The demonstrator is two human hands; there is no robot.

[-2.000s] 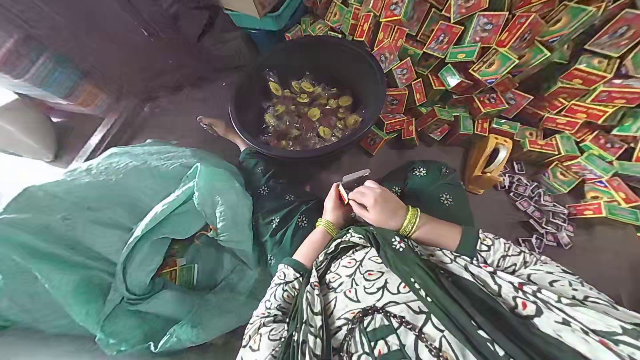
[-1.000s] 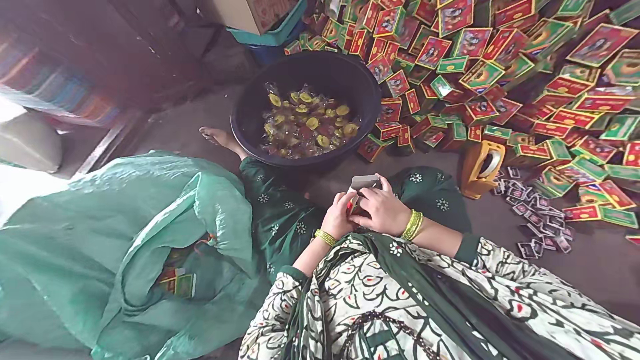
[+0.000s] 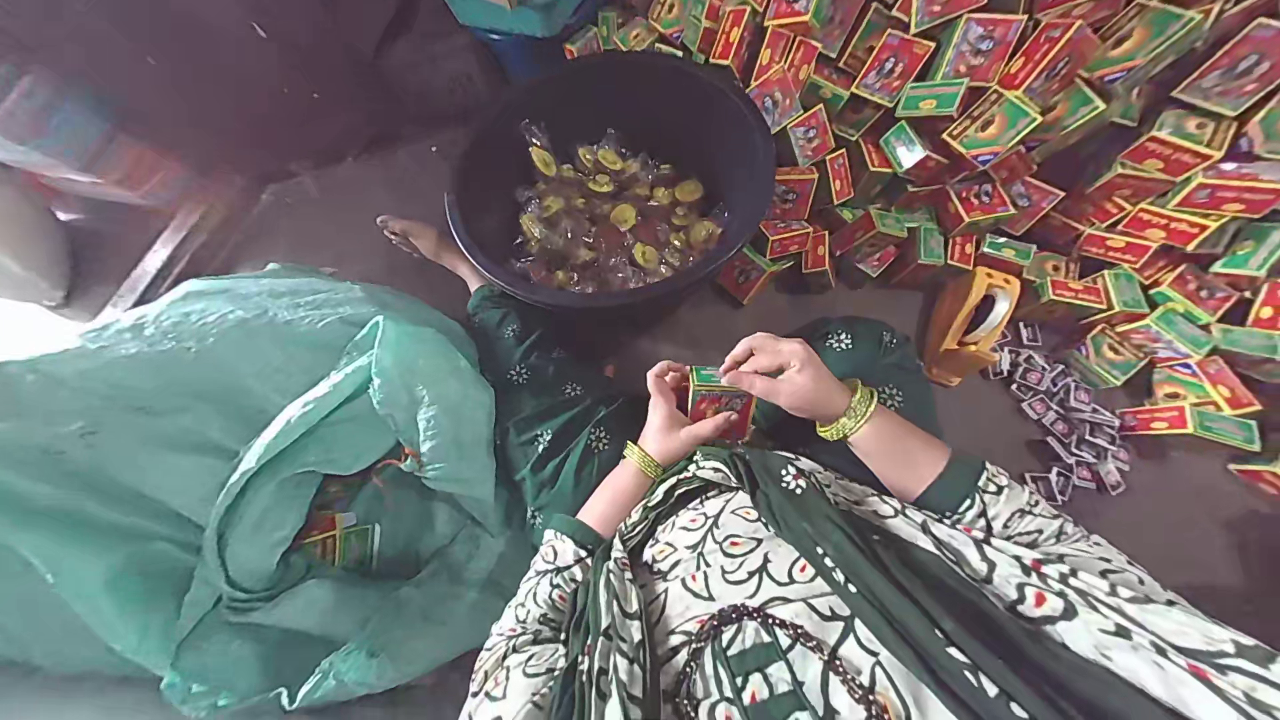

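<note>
My left hand holds a small red and green printed cardboard box upright over my lap, its thumb across the front. At the box's top right edge are the bent fingers of my right hand, touching the green top. Beyond my hands stands a large black tub holding small clear-wrapped items with yellow round tops. An orange tape dispenser with a pale roll lies to the right of my knee, beside a scatter of small dark packets.
Many red and green printed boxes lie heaped at the upper right. On the left, an open green woven sack holds flat printed cardboard pieces. Behind the tub is a blue container. My bare foot rests beside the tub.
A thin, pale-looking piece in my hands earlier now shows as a box with its printed front and green top. My right hand has come to the top of it.
</note>
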